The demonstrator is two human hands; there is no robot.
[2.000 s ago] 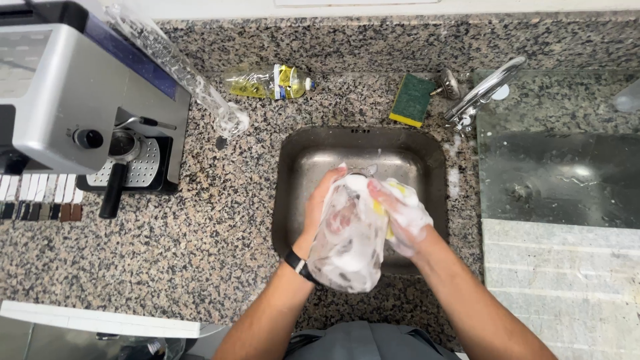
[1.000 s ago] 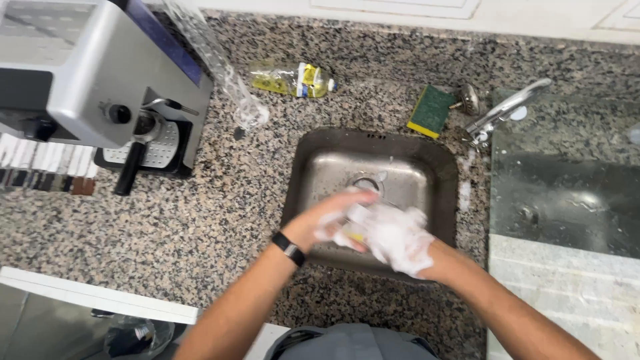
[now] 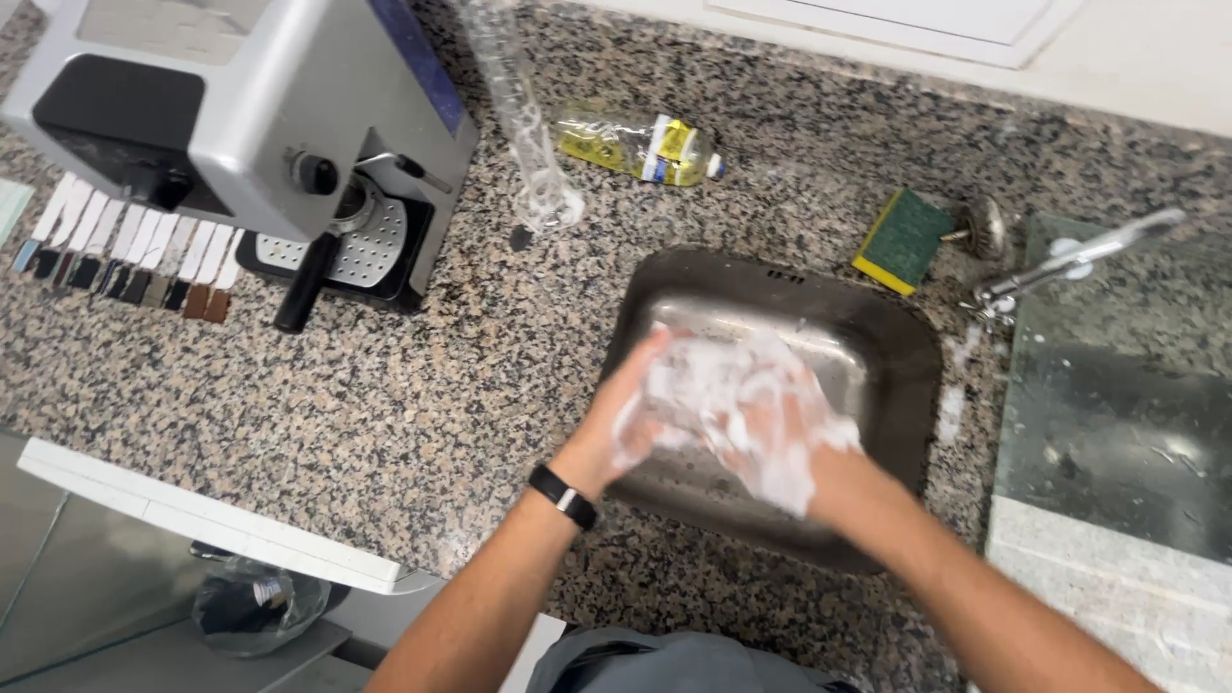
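Observation:
Over the stainless steel sink [image 3: 770, 515], both hands are close together, with an object thickly covered in white foam [image 3: 707, 371] between them. Its kind cannot be told under the suds; part of it looks clear. My left hand [image 3: 630, 409], with a black band on the wrist, grips it from the left side. My right hand [image 3: 780, 423] is coated in foam and presses on its right side; whether a sponge is under that palm is hidden. Behind the sink a green and yellow sponge [image 3: 903, 241] lies on the granite counter beside a metal sink strainer [image 3: 982, 228].
A chrome faucet [image 3: 1068, 265] stands at the sink's right back corner, near a glass panel [image 3: 1068, 385]. A bottle of yellow liquid [image 3: 635, 146] lies behind the sink, beside a tall clear glass vessel [image 3: 529, 125]. An espresso machine [image 3: 279, 115] and several coffee sticks or sachets [image 3: 144, 241] occupy the left.
Two seconds ago a large foamy clear container was tilted toward me, with yellow showing by my right hand. Both hands have since moved around it, and the yellow is now out of sight.

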